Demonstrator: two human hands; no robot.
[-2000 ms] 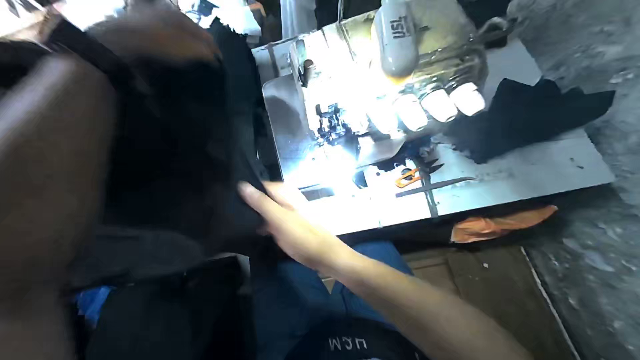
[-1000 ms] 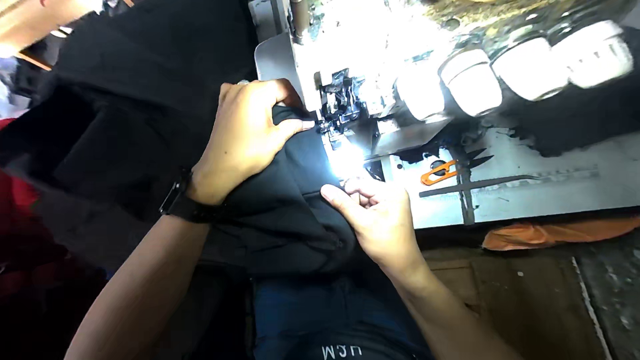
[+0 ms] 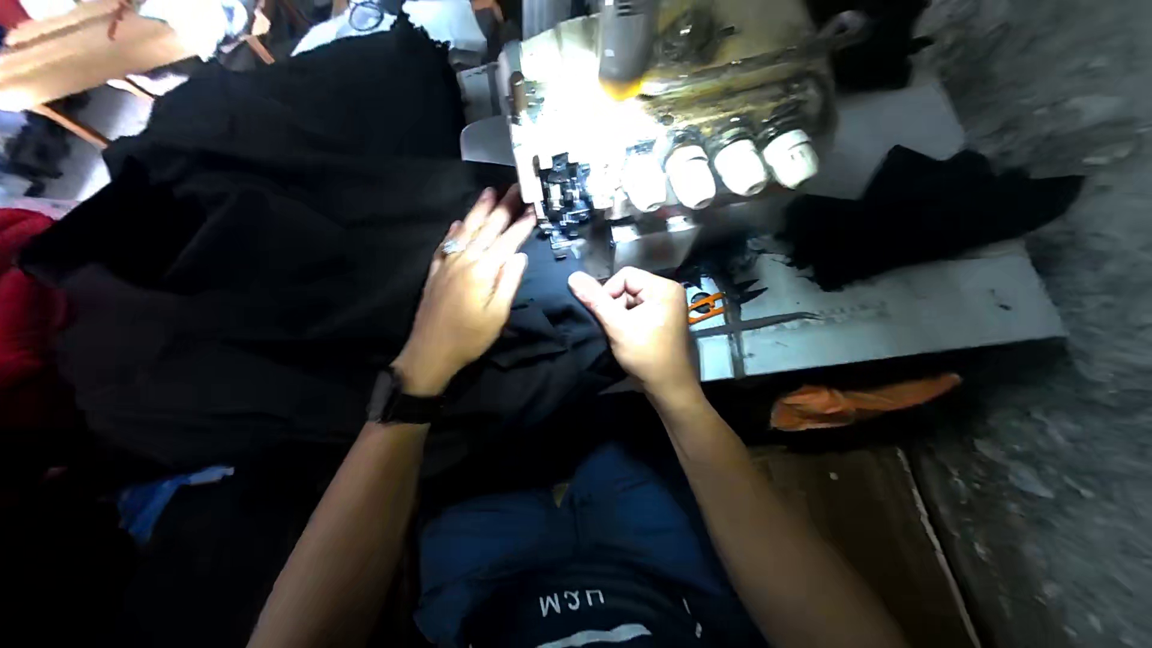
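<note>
Black fabric (image 3: 270,234) spreads over the left side and runs up to the needle area of a brightly lit industrial sewing machine (image 3: 747,90), apparently an overlock. My left hand (image 3: 472,288), with a ring and a dark wristband, lies flat on the cloth, fingers spread, just left of the presser foot (image 3: 564,202). My right hand (image 3: 643,319) is closed on the cloth's edge, thumb toward the foot, in front of the machine. Right of it, orange thread snips (image 3: 706,307) and dark tweezers (image 3: 765,322) rest on the table.
Dark cloth scraps (image 3: 927,211) lie on the right part of the white table (image 3: 972,306). An orange cloth (image 3: 855,402) is tucked below its front edge. A rough grey wall or floor surface (image 3: 1062,468) is at the right. A wooden surface (image 3: 85,54) shows at the upper left.
The black fabric, held up at the left two seconds ago, now lies by the presser foot. Since one second ago my left hand has flattened, its fingers spread on the cloth.
</note>
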